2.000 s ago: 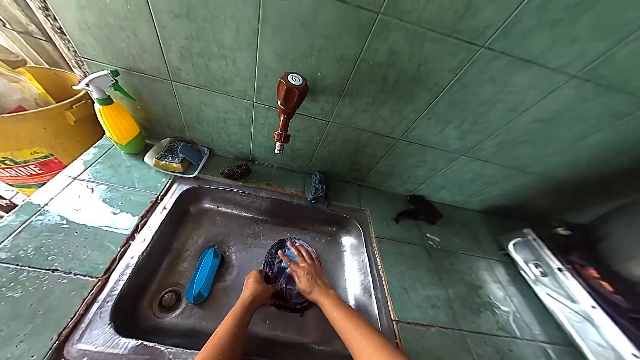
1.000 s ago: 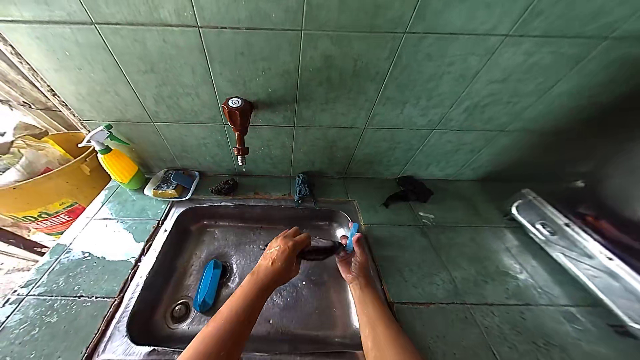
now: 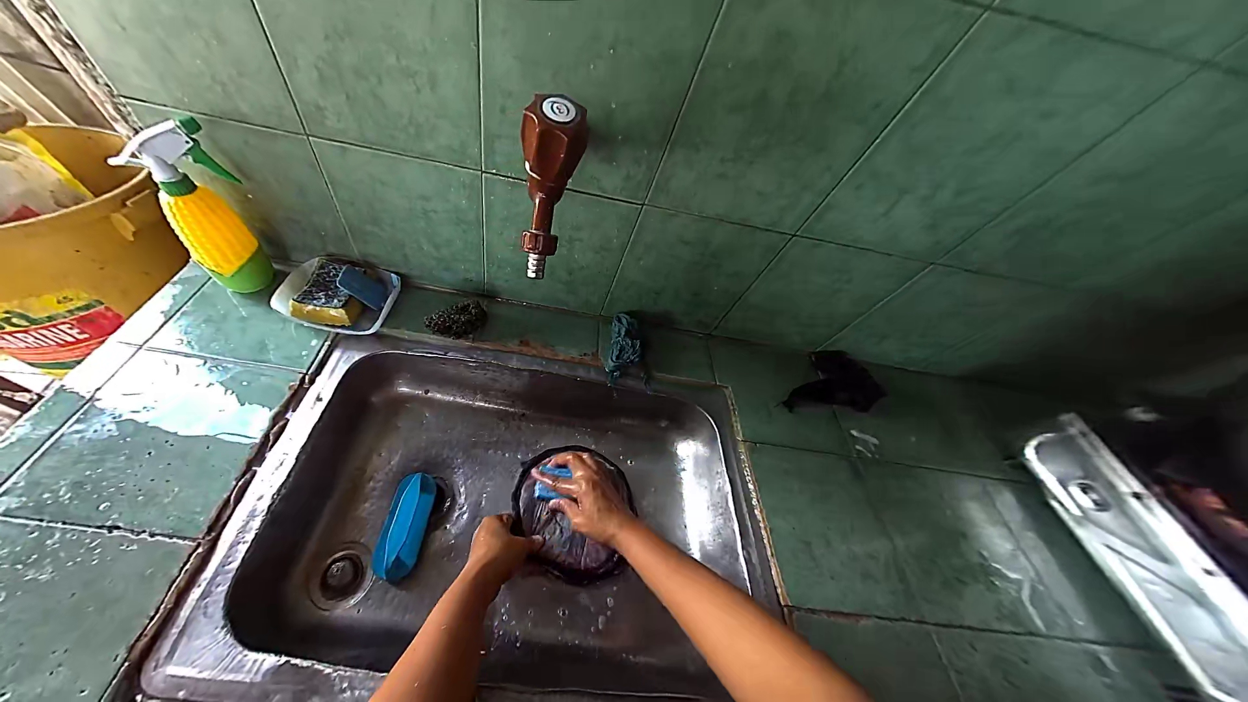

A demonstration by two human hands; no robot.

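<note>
A round, dark-rimmed item, wet and thin-looking, lies low in the stainless steel sink; its exact kind is unclear. My left hand grips its left edge, thumb on top. My right hand presses a small blue bar or sponge against its upper face, fingers curled over the blue piece. To the left, a long faceted blue plastic object rests in the basin between the drain and my left hand.
A brown tap juts from the tiled wall. Behind the sink are a soap dish with sponges, a scouring pad, teal netting and a black cloth. A spray bottle and yellow bucket stand left; a metal-edged appliance is right.
One second ago the dark item was held edge-on, with my right hand at its right side holding the blue piece. Now its face is turned up and my right hand is over it.
</note>
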